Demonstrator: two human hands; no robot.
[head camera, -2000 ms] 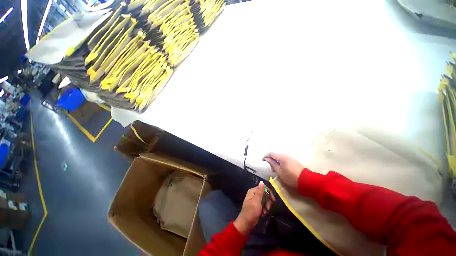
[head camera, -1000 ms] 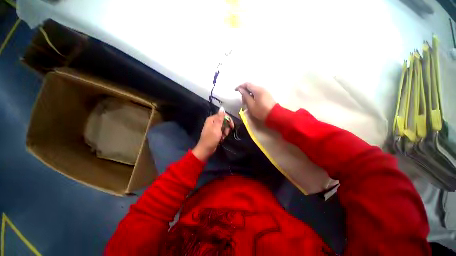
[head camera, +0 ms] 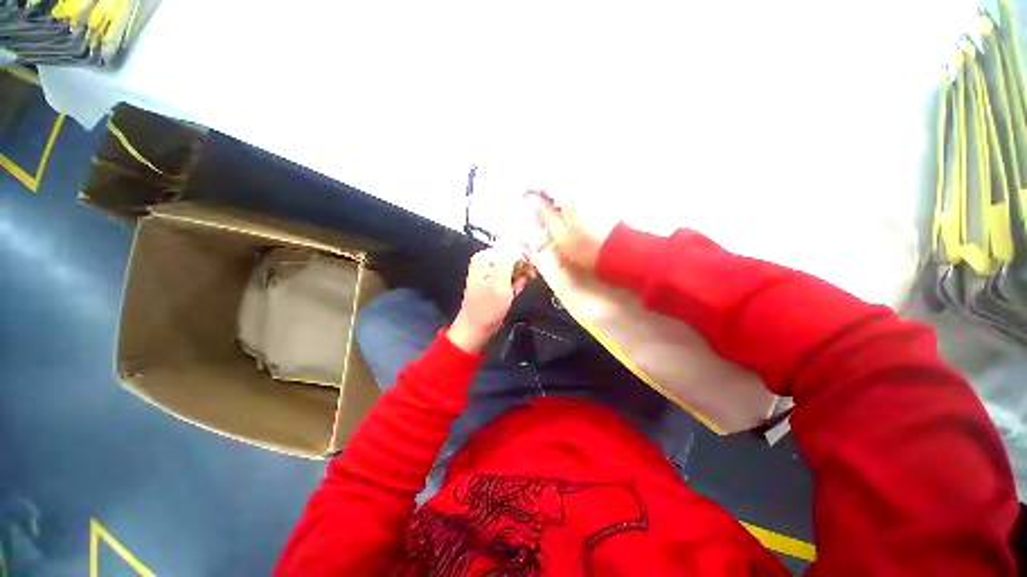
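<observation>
A beige sewn panel [head camera: 676,344] with a yellow-bound edge lies along the table's front edge, under my right forearm, its near end hanging over my lap. My left hand [head camera: 489,295] is at its far corner, fingertips closed on it. My right hand [head camera: 568,239] is just to the right, over the panel near the same corner, fingers bent. Glare washes out the fingertips, and what my right hand holds cannot be made out. A thin dark cord [head camera: 471,209] lies on the white table beside my left hand.
An open cardboard carton [head camera: 169,327] with beige pieces [head camera: 302,316] inside stands left of my lap. A smaller brown box [head camera: 141,163] is behind it. Yellow-edged panels are stacked at the right [head camera: 978,192] and at the table's far left [head camera: 73,34]. Yellow lines mark the blue-grey floor.
The view has swung down towards my lap, then slightly back up. My left hand has closed in on my right hand and the panel corner. The yellow corner, plain before, is now hidden.
</observation>
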